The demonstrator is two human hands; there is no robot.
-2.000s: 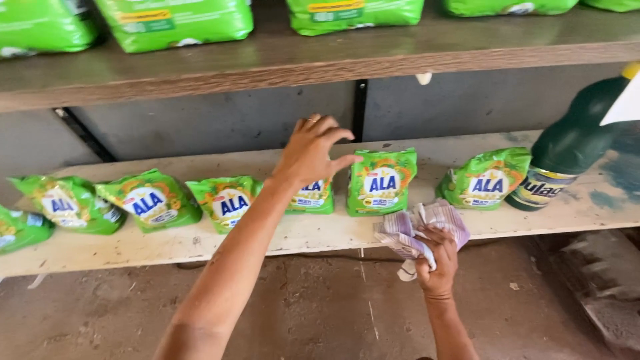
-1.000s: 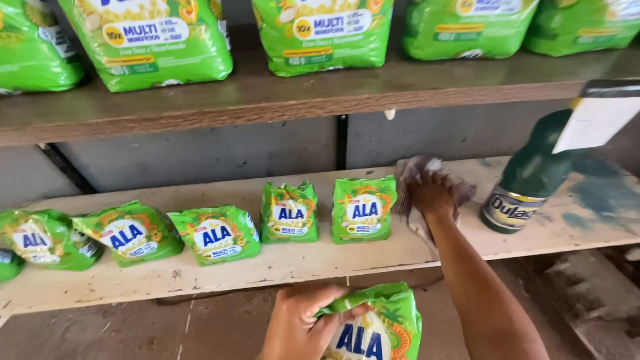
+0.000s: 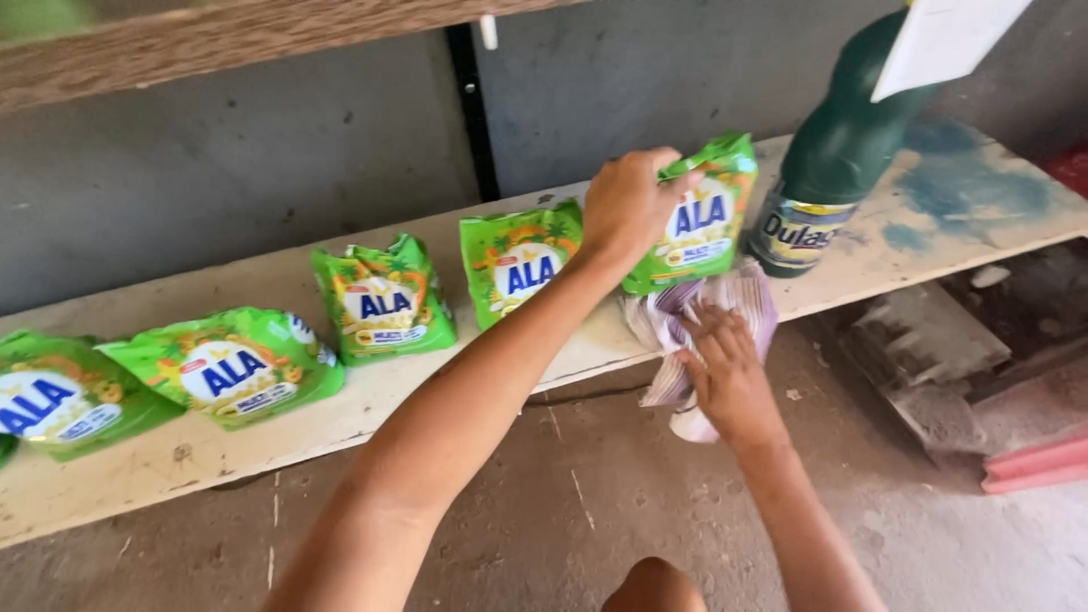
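Observation:
My left hand [image 3: 633,200] grips the top corner of a green ALA detergent bag [image 3: 710,221], which stands upright at the right end of a row of such bags. Under my right hand [image 3: 731,365] is a striped purple and white cloth [image 3: 748,297], bunched at the shelf's front edge just below that bag, part of it hanging over. My left forearm partly covers the neighbouring ALA bag [image 3: 518,255]. Farther left, another ALA bag [image 3: 387,306] stands upright and a wider one [image 3: 229,370] slumps sideways.
A dark green bottle [image 3: 837,153] with a white paper [image 3: 948,42] at its top stands right of the held bag. The pale wooden shelf [image 3: 578,348] has blue stains at its right. Above runs a brown wooden shelf [image 3: 212,42]. Dusty slabs [image 3: 926,357] lie below right.
One second ago my left hand held the bag in front of the shelf; now the bag is at the shelf beside the bottle. My right hand and the cloth have moved to the shelf's front edge.

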